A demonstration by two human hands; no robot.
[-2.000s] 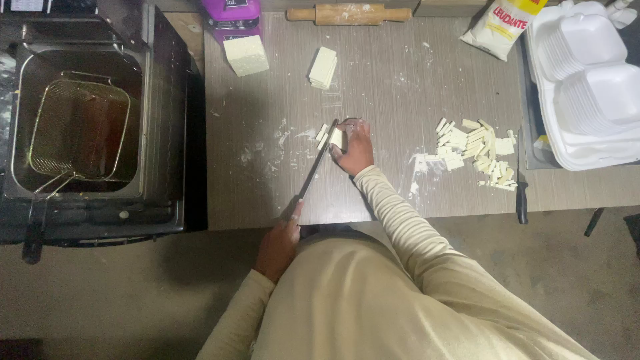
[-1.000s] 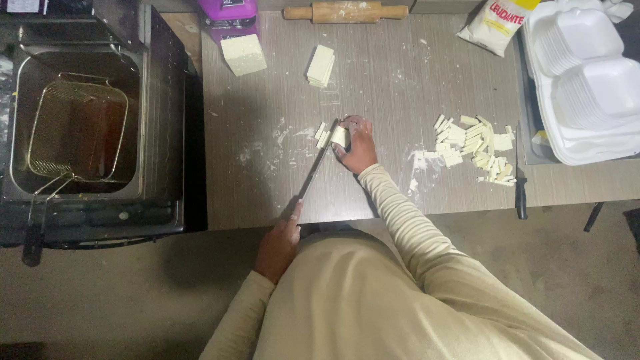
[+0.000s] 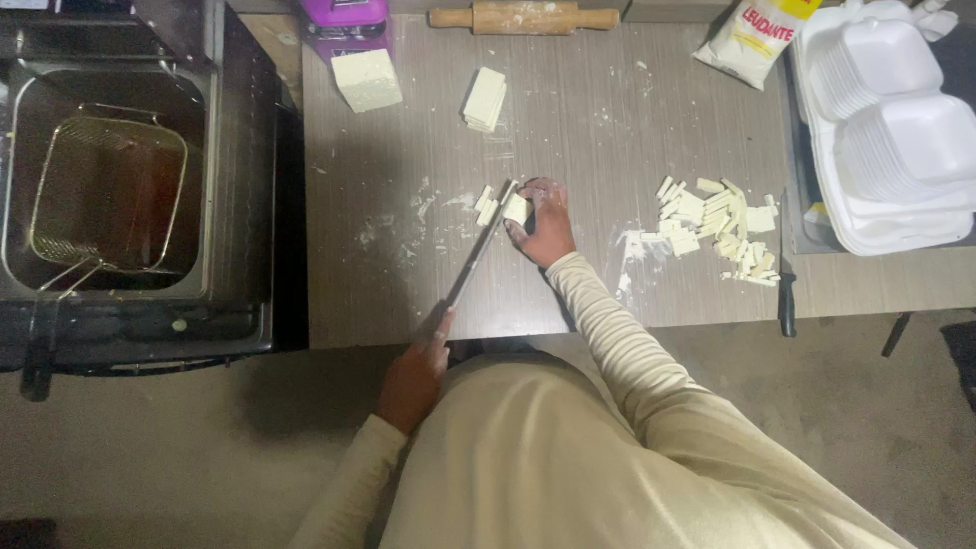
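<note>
My left hand [image 3: 418,374] grips the handle end of a long knife [image 3: 479,255], whose blade slants up and away across the tabletop. The far part of the blade lies against a small piece of white cheese [image 3: 519,209], which my right hand [image 3: 545,221] holds from the right with bent fingers. Several cut cheese sticks [image 3: 486,206] lie just left of the blade. Farther back is a stack of cheese slices [image 3: 484,99], and a larger cheese block [image 3: 367,80] sits to its left. A pile of cheese sticks and pieces [image 3: 717,217] lies to the right.
A deep fryer [image 3: 248,191] with a wire basket [image 3: 110,194] stands at the left. A wooden rolling pin [image 3: 524,17] and a flour bag [image 3: 755,42] lie at the back. Foam containers [image 3: 896,145] are at the right, near a second knife [image 3: 787,293] whose handle overhangs the table edge.
</note>
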